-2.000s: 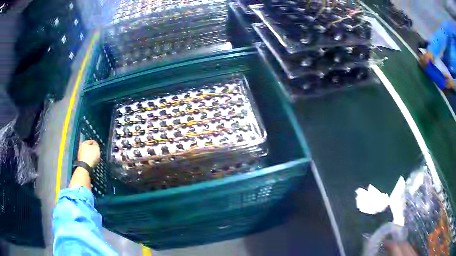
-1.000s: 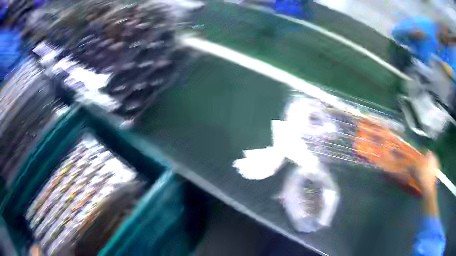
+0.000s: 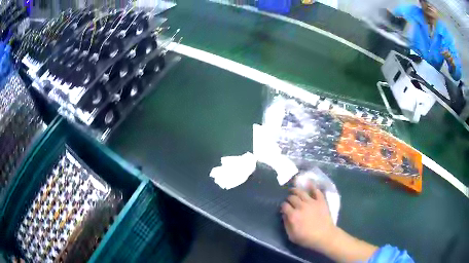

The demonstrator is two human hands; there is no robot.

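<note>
My right hand (image 3: 311, 218) reaches in from the lower right and lies over a round, clear-whitish container (image 3: 333, 201) on the dark-green bench. Its fingers are bent over the container and cover most of it; whether they grip it or something in it is hidden. Crumpled white tissue (image 3: 234, 170) lies just left of the container. Beyond it is clear crumpled plastic (image 3: 301, 126) over small dark and shiny parts. The plastic adjoins an orange fixture block (image 3: 378, 149) with square recesses. My left hand is out of the picture.
A green crate (image 3: 134, 213) at lower left holds a tray of white and black parts (image 3: 56, 208). Stacked trays of larger black round parts with wires (image 3: 110, 72) stand at upper left. Across the green belt are a white machine (image 3: 409, 90) and a person in blue (image 3: 429, 36).
The view has swung right from the crate to the bench. My right hand has moved from the orange fixture to the round container. My left hand, earlier at the crate's side, has left the picture.
</note>
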